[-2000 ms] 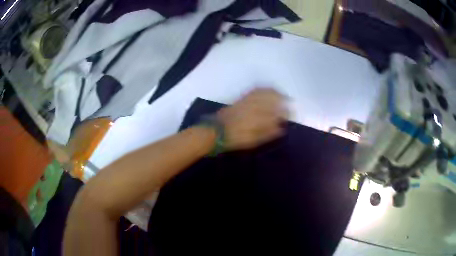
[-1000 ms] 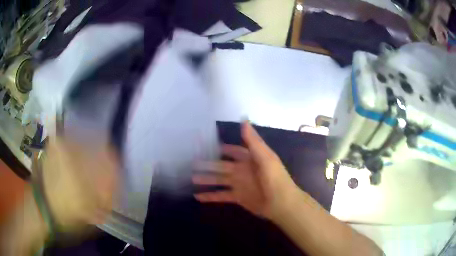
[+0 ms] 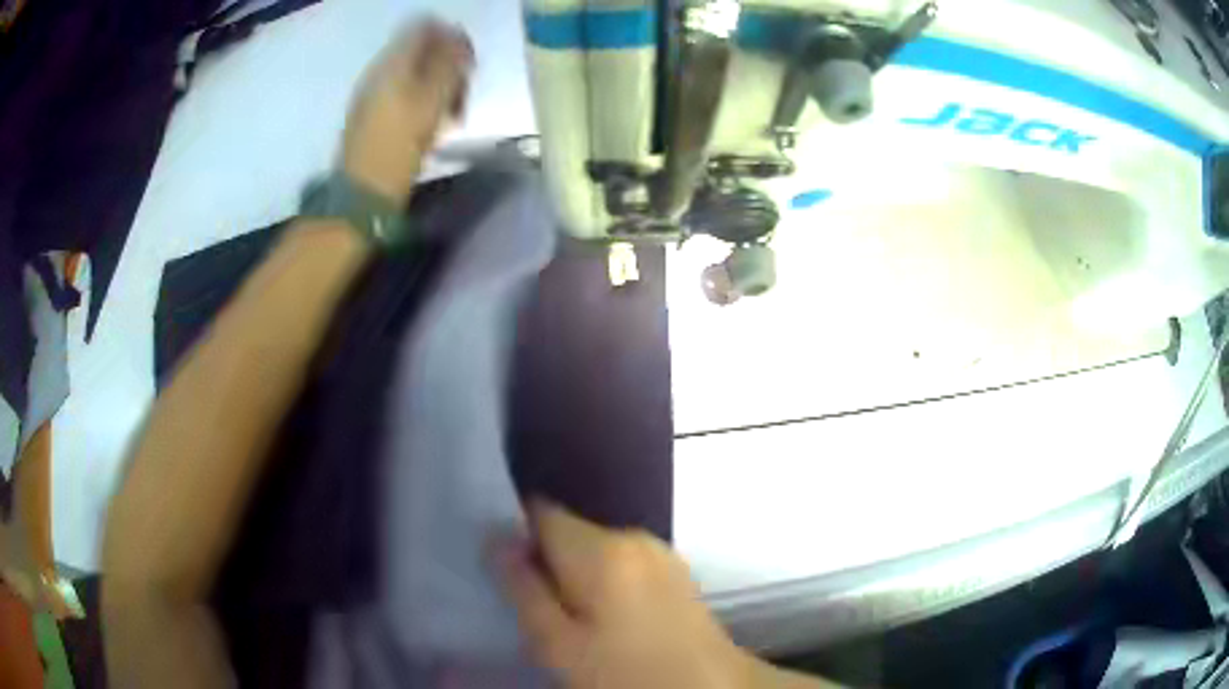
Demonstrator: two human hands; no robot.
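A fused panel with its pale grey side up (image 3: 452,417), blurred, lies lengthwise over dark purple-black cloth (image 3: 593,390). The dark cloth's straight right edge runs down from the presser foot area (image 3: 623,263) of the cream-white sewing machine (image 3: 997,135). My right hand (image 3: 613,599) is at the near end, its thumb and fingers closed on the panel's right edge. My left hand (image 3: 411,101), blurred, is beyond the far end of the cloth, left of the machine head. Its fingers look curled; whether it holds anything cannot be told.
A dark cloth heap (image 3: 81,121) lies at the far left of the white table (image 3: 256,128). A dark round part with a grey knob (image 3: 751,269) stands right of the foot. A blue rim (image 3: 1058,653) shows below the table at the lower right.
The view has shifted toward the machine, which now appears larger and nearer the centre. The pale panel now lies on the dark cloth by the foot. My right hand has closed on its edge; my left reaches far forward.
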